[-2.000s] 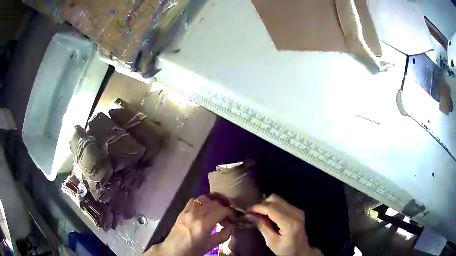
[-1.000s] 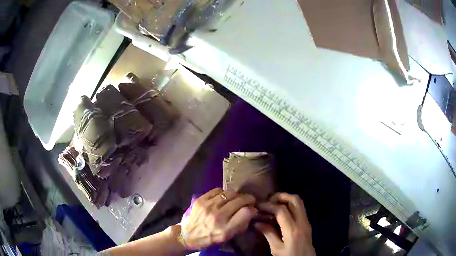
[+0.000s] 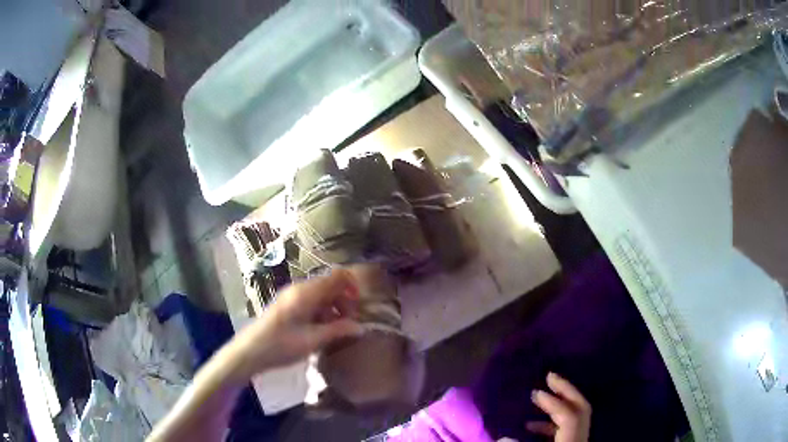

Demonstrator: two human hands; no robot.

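My left hand (image 3: 307,319) is at a brown tied cloth bundle (image 3: 367,371), its fingers against the bundle's upper left side. This bundle is blurred, with a pale tie around it, over the near edge of the board. Just beyond, several rolled brown bundles (image 3: 328,216) with pale ties lie side by side. A stack of folded pieces with a white label (image 3: 270,256) lies at their left. My right hand (image 3: 563,410) is low over the dark lap, partly cut off, empty, with fingers apart and slightly curled.
The cardboard-covered board (image 3: 510,276) carries the bundles. A white plastic tub (image 3: 294,95) stands beyond it. The white table with its ruler (image 3: 657,319) is at right, with brown cloth (image 3: 765,190) on it. Film-covered board (image 3: 639,60) is at upper right.
The view has swung left. My left hand and the tied bundle have moved from the lap to the board at left. My right hand has let go of the bundle and stays over the lap.
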